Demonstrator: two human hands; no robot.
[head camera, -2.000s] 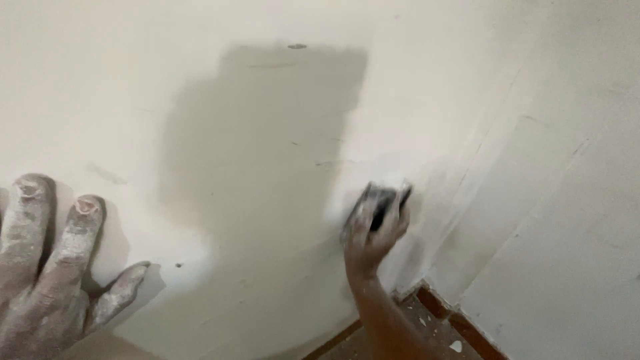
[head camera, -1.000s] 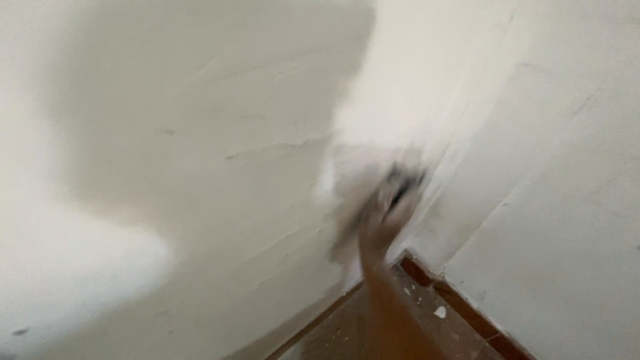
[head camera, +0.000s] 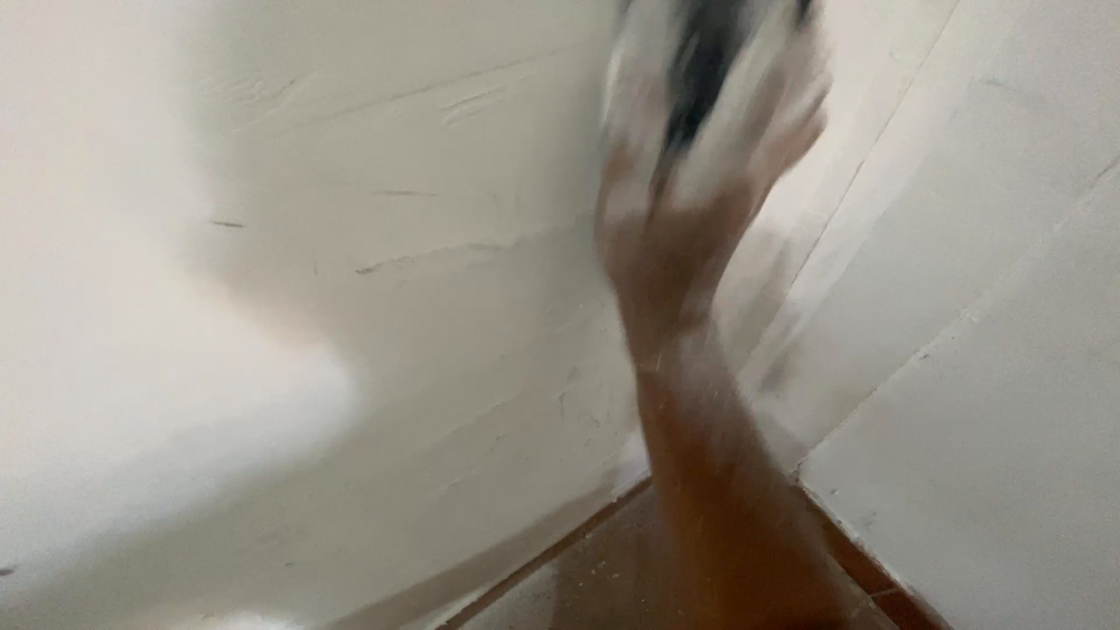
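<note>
My right hand, blurred by motion and whitened with dust, reaches up at the top, right of the middle. Its fingers are wrapped around a dark hand-held block, whose upper end is cut off by the frame; its exact kind cannot be told. Behind the hand is a pale plastered wall with fine scratches, small ridges and a broad shadow across it. Whether the block touches the wall is unclear. My left hand is out of view.
Another white wall meets the plastered one at a corner on the right. Below is a brownish floor with pale specks and a reddish-brown border along the right wall's foot.
My right hand, with the dark block in it, has moved higher up along the wall. My left hand, spread at the left two seconds ago, has left the view.
</note>
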